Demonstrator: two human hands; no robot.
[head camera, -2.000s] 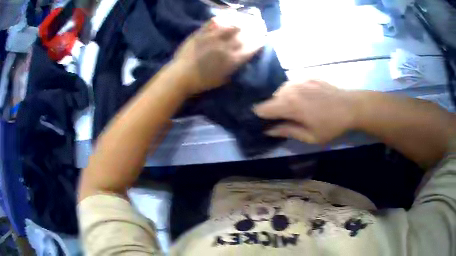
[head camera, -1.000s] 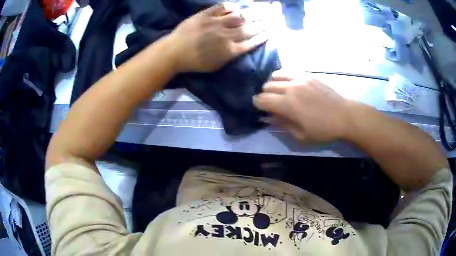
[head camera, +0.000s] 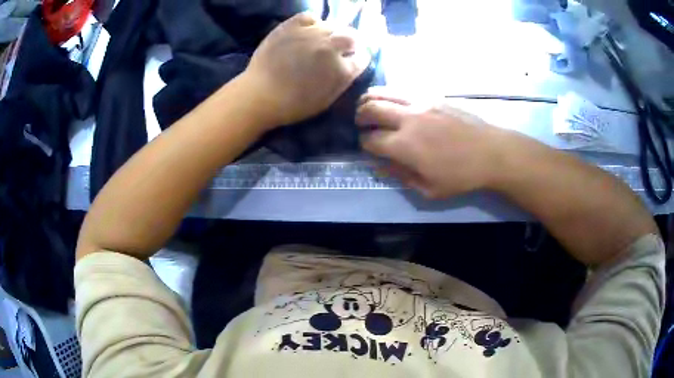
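A black cloth garment piece (head camera: 214, 37) lies on the white table at upper centre left, under my left forearm and hand. My left hand (head camera: 307, 66) is closed on the cloth near the bright light at top centre. My right hand (head camera: 421, 144) is just right of it, above the ruler scale, with its fingertips pinching the right edge of the cloth. The cloth edge between the two hands is partly hidden by fingers and glare. The needle area is too bright to make out.
Scissors (head camera: 650, 148) with black handles lie at far right. A white label stack (head camera: 580, 122) and pale scraps (head camera: 584, 29) are on the right. A black heap (head camera: 37, 170) hangs at the left edge. A red item (head camera: 66, 18) is upper left. A white basket (head camera: 68, 358) is lower left.
The cloth has moved up and away from the table's front edge, uncovering more ruler scale. My right hand has moved left and slightly up, closer to my left hand.
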